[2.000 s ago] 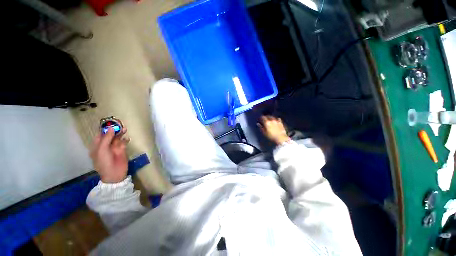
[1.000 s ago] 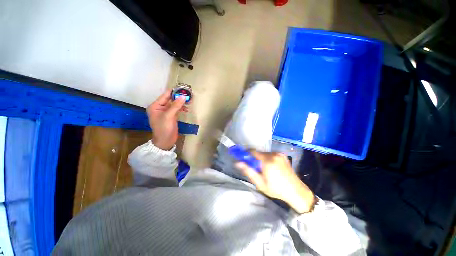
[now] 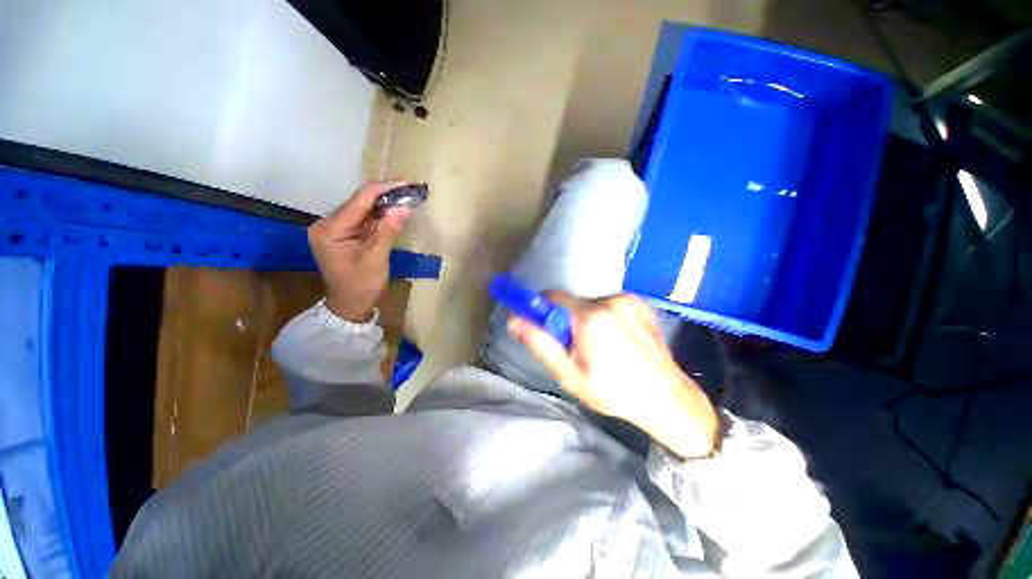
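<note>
My left hand (image 3: 355, 251) is bare and holds a round unit (image 3: 401, 198) by its edge between thumb and fingers. The unit is seen nearly edge-on, with a dark and shiny metal rim. My right hand (image 3: 629, 364) is closed around a blue handle (image 3: 530, 308), likely the air blow gun, above my lap. The handle points up and left toward the unit, well apart from it. Its thin nozzle is not clearly visible.
A blue plastic bin (image 3: 760, 192) stands beyond my right knee, with a few small pale bits in it. A blue frame (image 3: 187, 226) and a brown board (image 3: 232, 373) are at the left. A dark cable (image 3: 939, 452) runs at the lower right.
My right hand was empty near the bin, then took hold of the blue handle and came over my lap. My left hand has tilted the unit from face-on to edge-on. The view has shifted left.
</note>
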